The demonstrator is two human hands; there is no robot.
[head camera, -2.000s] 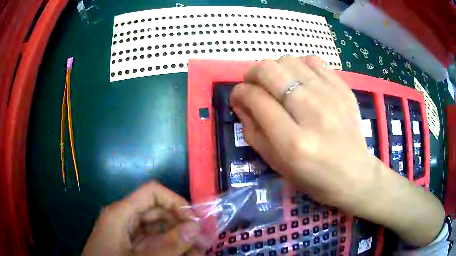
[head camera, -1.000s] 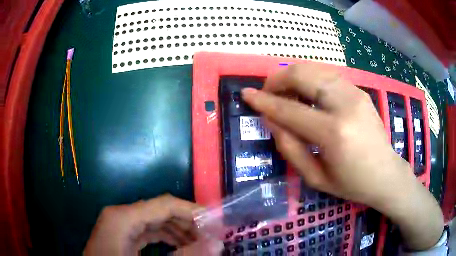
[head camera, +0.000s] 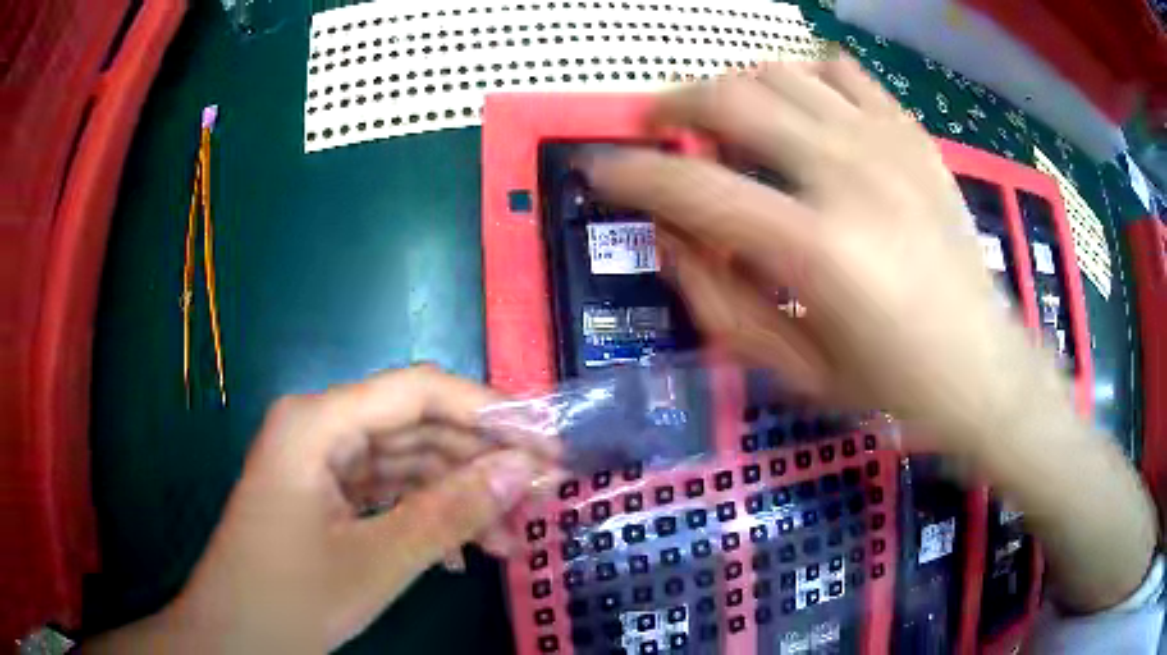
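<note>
A clear carrier film [head camera: 717, 512] with rows of small black square pads lies over the lower part of the foam tray [head camera: 509, 294]. My left hand [head camera: 422, 473] pinches the film's upper left corner between thumb and fingers. My right hand [head camera: 819, 243] is blurred above the tray, its index fingertip over the top end of the leftmost phone body [head camera: 563, 275] in the back row, near the camera opening. That phone shows a white label [head camera: 623, 247] and a blue board area. Whether the right fingers hold a pad cannot be told. The right hand hides the neighbouring phones.
A cream sheet with rows of dark dots [head camera: 512, 58] lies behind the tray. Orange tweezers or paired wires [head camera: 202, 269] lie at left on the green mat [head camera: 346, 282]. Small loose rings [head camera: 941, 102] and a white block [head camera: 973, 58] are at the back right. Red edges stand at both sides.
The view has shifted, so the tray sits higher and more film shows below. My left hand keeps the film corner. My right fingertip has moved slightly off the first phone's camera end and now blurs.
</note>
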